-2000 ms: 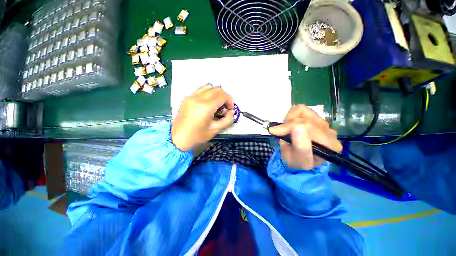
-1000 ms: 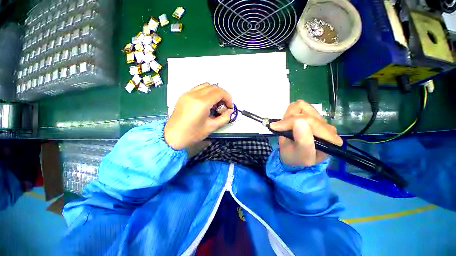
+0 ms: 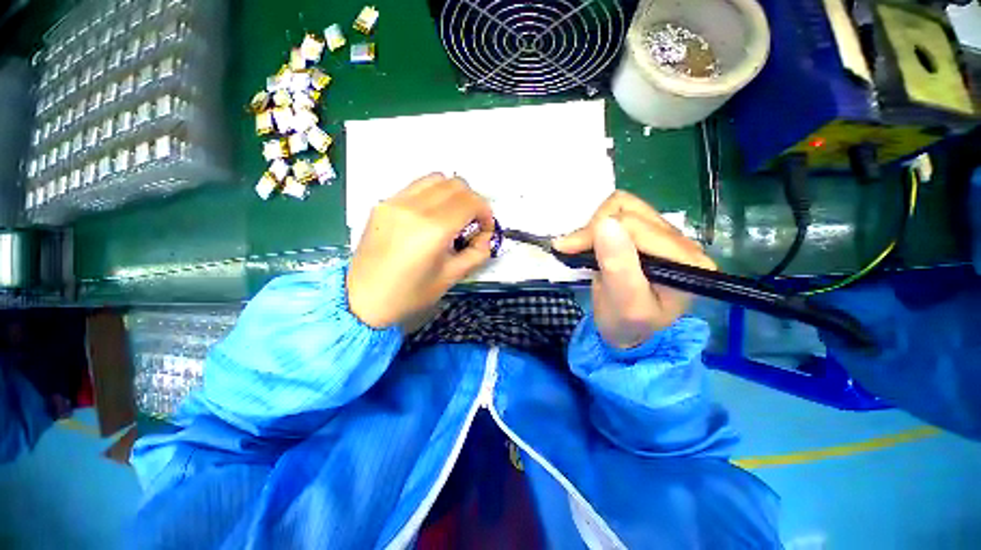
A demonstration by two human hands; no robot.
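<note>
My left hand [image 3: 420,249] pinches a small round circuit board [image 3: 496,239], dark blue-violet, at its fingertips over the white sheet [image 3: 484,150]. A small silvery part shows between the fingers beside the board, mostly hidden. My right hand [image 3: 635,261] holds the soldering iron [image 3: 731,286] by its black handle like a pen. The iron's metal end points left and its tip is at or very near the board's right edge; I cannot tell if it touches.
Silver-white blocks [image 3: 290,120] lie loose left of the sheet. Clear trays [image 3: 113,118] of blocks stand far left. A fan [image 3: 529,43], off-white pot [image 3: 688,64], slim tweezers [image 3: 708,177] and blue soldering station [image 3: 801,107] are behind and right. Another person's blue sleeve [image 3: 925,344] shows at right.
The view has shifted slightly. My right hand has moved nearer the board and tilted the iron flatter, with less of its metal barrel showing. My left hand keeps hold of the board.
</note>
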